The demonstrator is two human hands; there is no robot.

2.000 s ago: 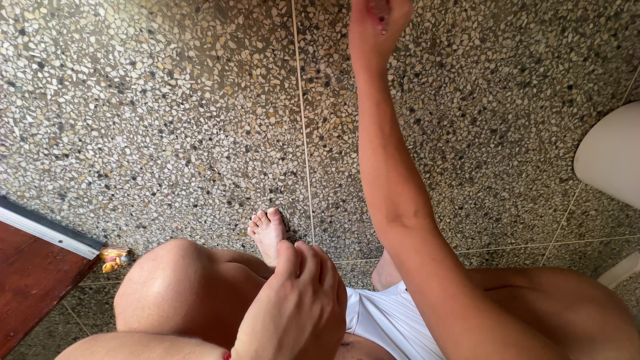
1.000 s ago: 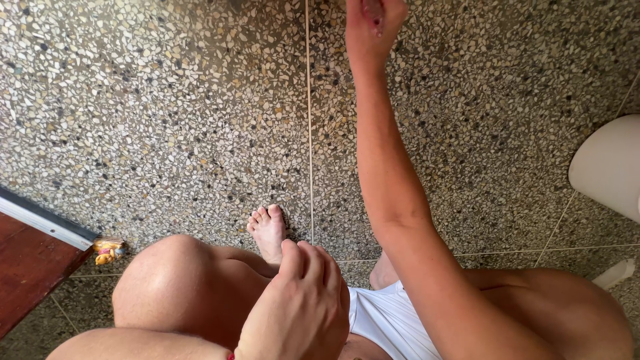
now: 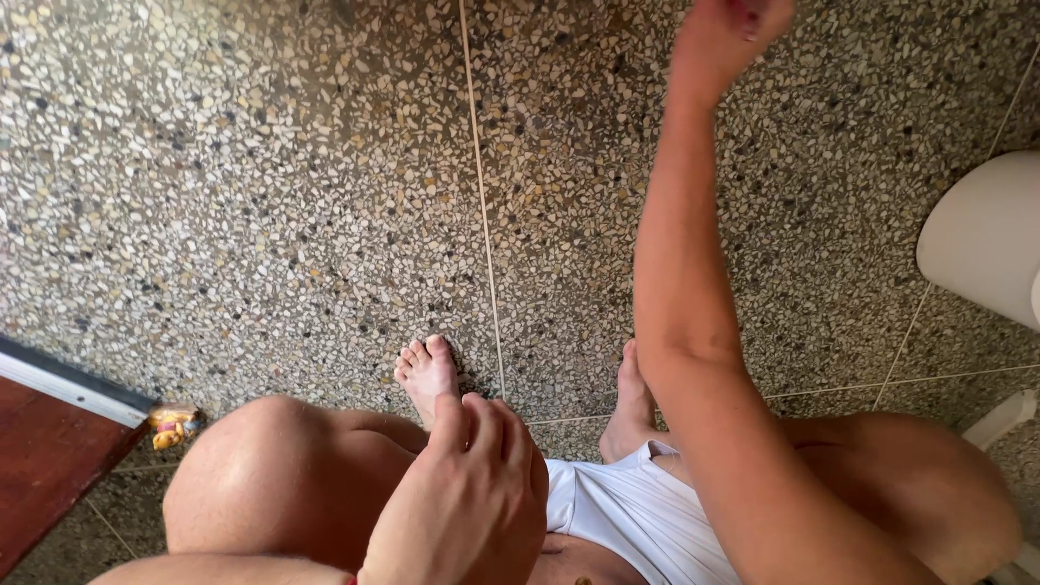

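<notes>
My left hand [image 3: 479,479] hangs back side up between my bare knees, above my white shorts [image 3: 605,496]. Its fingers are bent and close together, and the palm side is hidden, so any held thing is out of sight. A bit of red band shows at this wrist. Stretched away over the floor, my right hand [image 3: 735,41] reaches the top edge of the view, where it is partly cut off. Its fingers are curled in, with reddish nails or a small reddish thing among them; I cannot tell which.
Speckled terrazzo floor [image 3: 325,203] lies below, with my bare feet on it. A white rounded object [image 3: 983,236] stands at the right. At the lower left are a reddish-brown panel [image 3: 57,463] with a metal edge strip [image 3: 73,382] and a small colourful figurine [image 3: 171,426] beside its corner.
My right hand and forearm have swung to the right, and more of my right foot now shows. My left hand has stayed about where it was.
</notes>
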